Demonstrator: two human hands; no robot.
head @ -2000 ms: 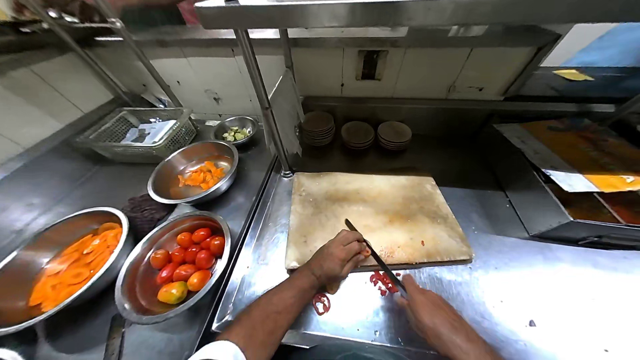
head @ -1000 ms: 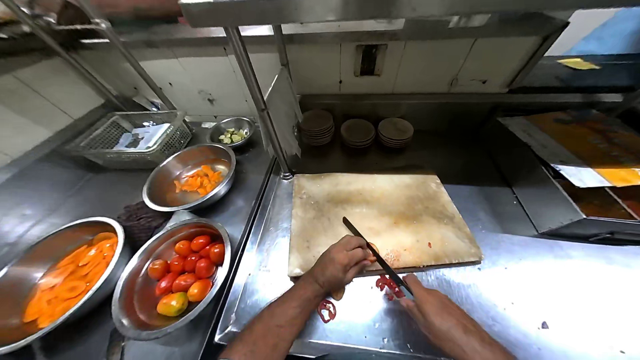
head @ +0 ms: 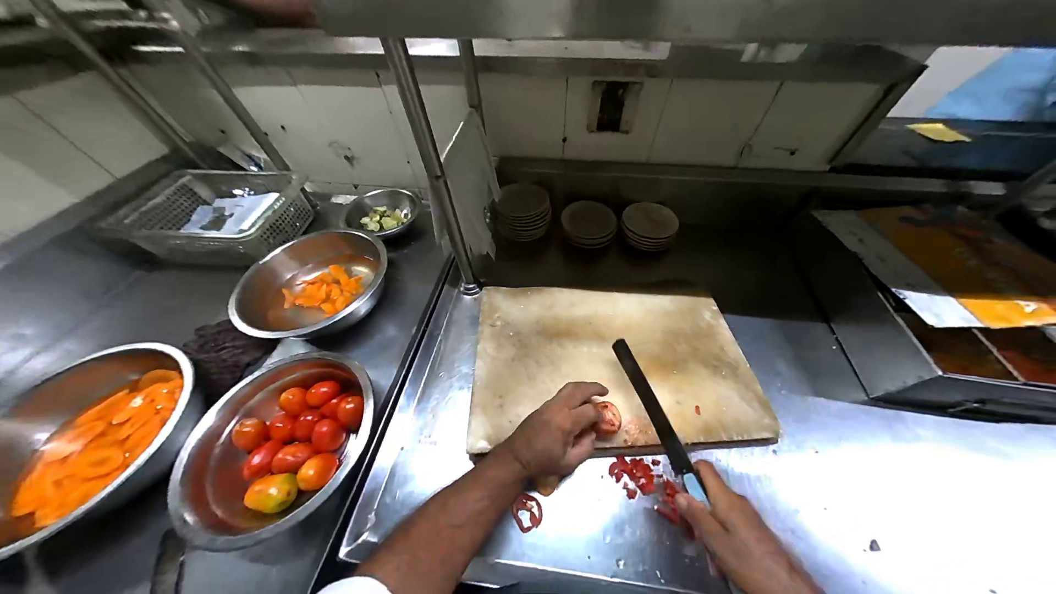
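My left hand [head: 563, 429] rests at the front edge of a worn cutting board [head: 594, 346], its fingers around a cut tomato [head: 608, 419] with the cut face showing. My right hand [head: 726, 524] grips a kitchen knife [head: 656, 412] by its light blue handle, the dark blade slanting over the board to the right of the tomato, apart from it. Chopped red pieces [head: 635, 474] lie on the steel counter between my hands, and a red ring slice [head: 527, 512] lies below my left hand.
At the left stand steel bowls of tomatoes [head: 290, 456], orange slices [head: 107, 441], orange pieces [head: 326, 290] and pale green pieces [head: 383, 219], beside a plastic basket [head: 223, 245]. Stacked small plates [head: 589, 223] stand behind the board. A steel post [head: 437, 173] rises at its back left corner; a steel container [head: 899, 355] is right.
The knife has moved right, away from my left fingers, and its blade now stands apart from them. The tomato's cut face now shows beside my left fingers.
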